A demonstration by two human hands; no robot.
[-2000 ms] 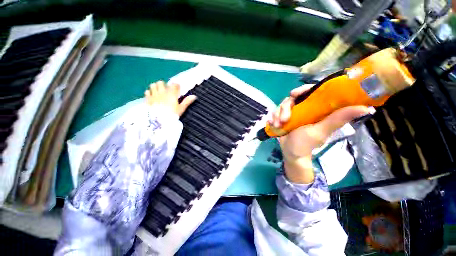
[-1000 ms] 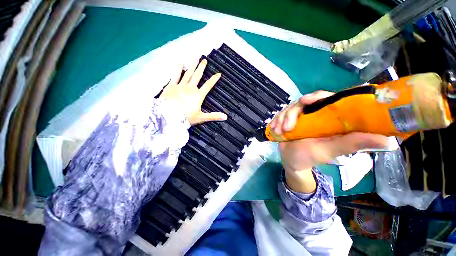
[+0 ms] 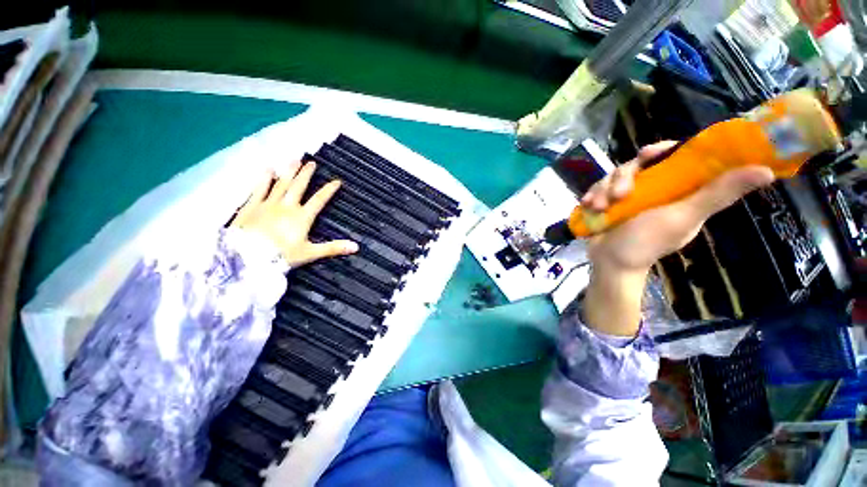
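Observation:
Long black strip parts (image 3: pixel 333 276) lie side by side on a white foam sheet (image 3: pixel 124 252). My left hand (image 3: pixel 290 214) rests on them with its fingers spread and holds nothing. My right hand (image 3: pixel 656 224) is shut on an orange electric screwdriver (image 3: pixel 703 166). The screwdriver's dark nose is over the white screw feeder (image 3: pixel 528 214), near its small metal pickup mechanism. Whether the bit touches a screw cannot be told. Small dark specks, maybe screws (image 3: pixel 482 297), lie on the green mat.
Stacked sheets and dividers (image 3: pixel 43 152) stand at the left. A post wrapped in yellowish film (image 3: pixel 570 100) stands beyond the feeder. Dark trays with tan dividers (image 3: pixel 703 276) and clear film are at the right. A green conveyor belt (image 3: pixel 285 43) runs along the back.
My right hand has moved the screwdriver from the ends of the black parts to the feeder at the right. The view has shifted right. My left hand stays spread on the parts.

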